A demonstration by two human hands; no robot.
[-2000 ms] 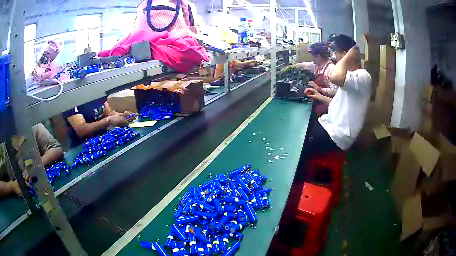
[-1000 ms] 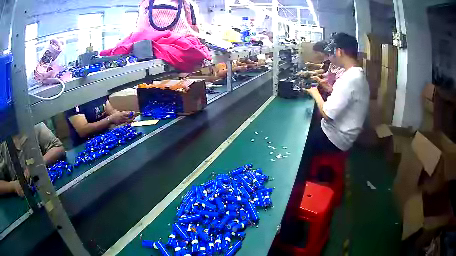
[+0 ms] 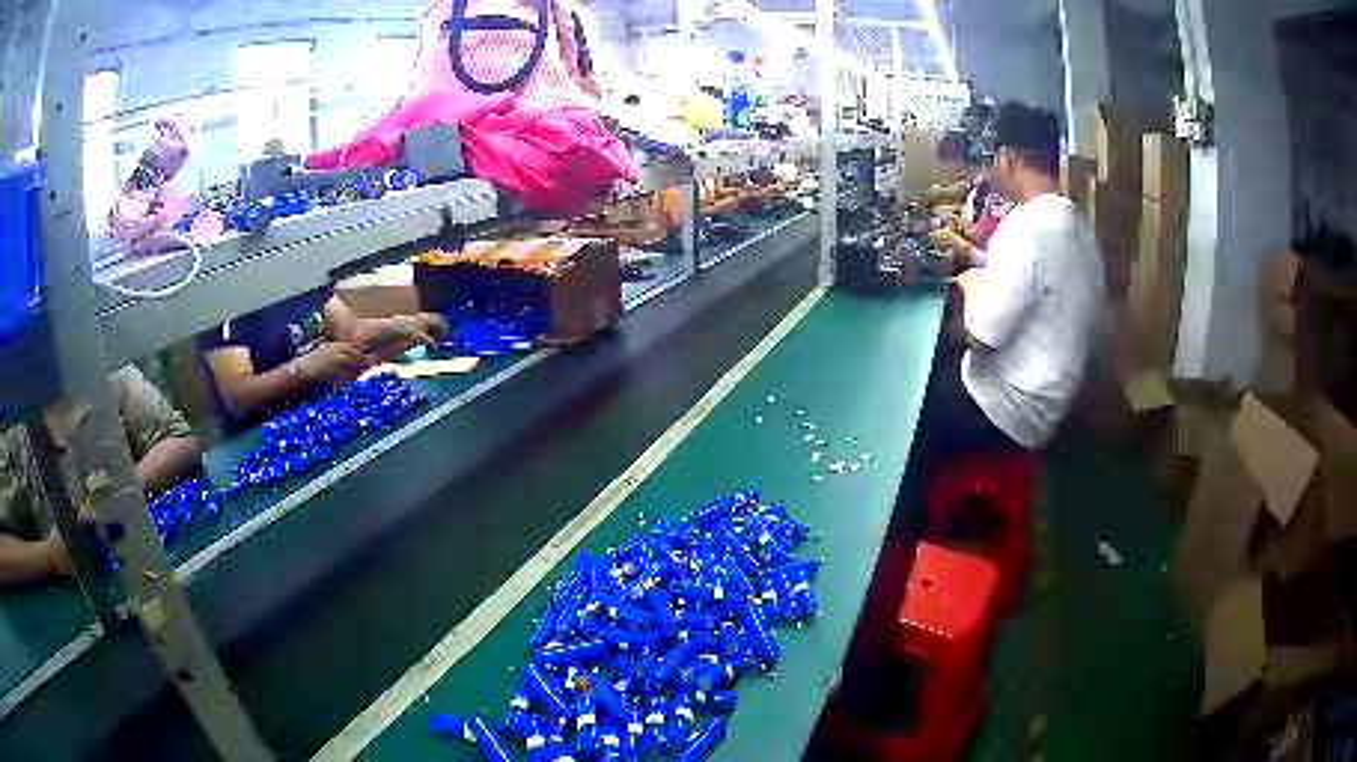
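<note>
No hand of mine is in the picture. A loose heap of bright blue cells with pale ends [image 3: 655, 633] lies nearest in front of me on the green bench surface [image 3: 744, 469]. One or two cells lie at the heap's lower left edge. Small whitish pieces [image 3: 836, 465] are scattered on the bench beyond the heap.
A dark conveyor [image 3: 447, 506] runs left of the bench. Across it are more blue cells [image 3: 320, 427], a carton [image 3: 581, 286] and two people at work. Red stools [image 3: 950, 596] and a seated person in white [image 3: 1034, 313] are right. Opened cartons [image 3: 1265, 476] stand far right.
The person in white has lowered a raised arm and now faces the bench. Across the conveyor, a worker's hands have moved to the carton. The near heap looks unchanged.
</note>
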